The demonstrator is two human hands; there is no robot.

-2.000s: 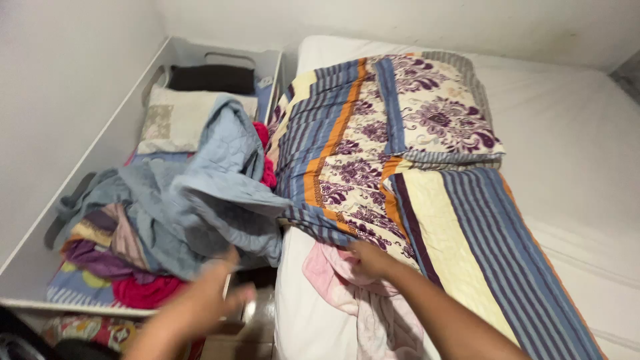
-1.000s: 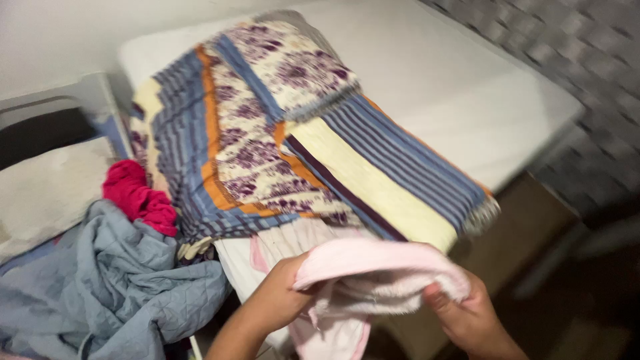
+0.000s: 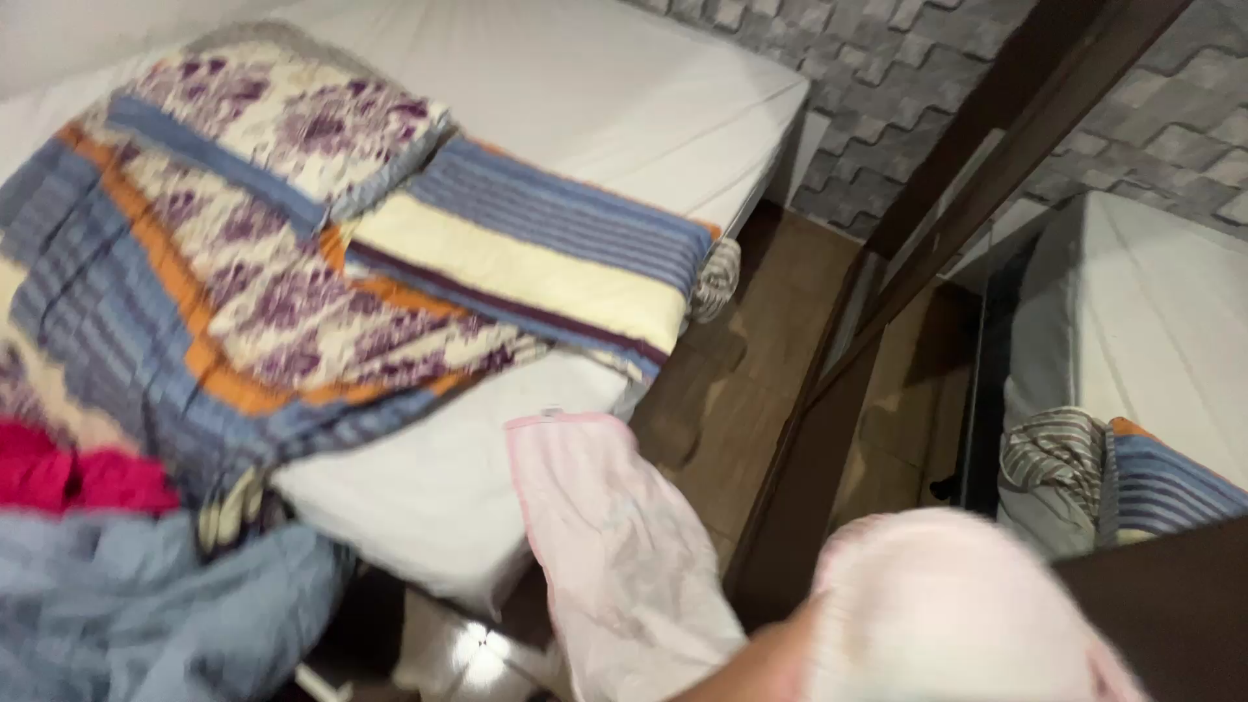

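Blurred at the bottom, my left hand (image 3: 770, 658) reaches up to the left edge of a light pink cloth (image 3: 951, 614), its fingers hidden behind the raised fabric. A paler pink cloth with a darker pink border (image 3: 624, 536) stretches from the mattress corner down beside my wrist; whether the two are one piece, I cannot tell. My right hand cannot be made out. Farther off, a patterned bedspread (image 3: 283, 322) with purple flowers, blue stripes and orange bands lies on the white mattress (image 3: 585, 88), with a folded striped part (image 3: 546, 253) near the mattress edge.
At the lower left are a blue-grey quilted cloth (image 3: 146, 604) and a bright red-pink cloth (image 3: 83, 473). A dark-framed mirror (image 3: 1102, 331) on the right reflects the bed. Wooden-looking floor (image 3: 751, 361) shows between the bed and the dark frame.
The view has swung right, bringing in the mirror. Both hands held the pink cloth a second ago; now it is raised at the lower right and only my left hand shows beside it.
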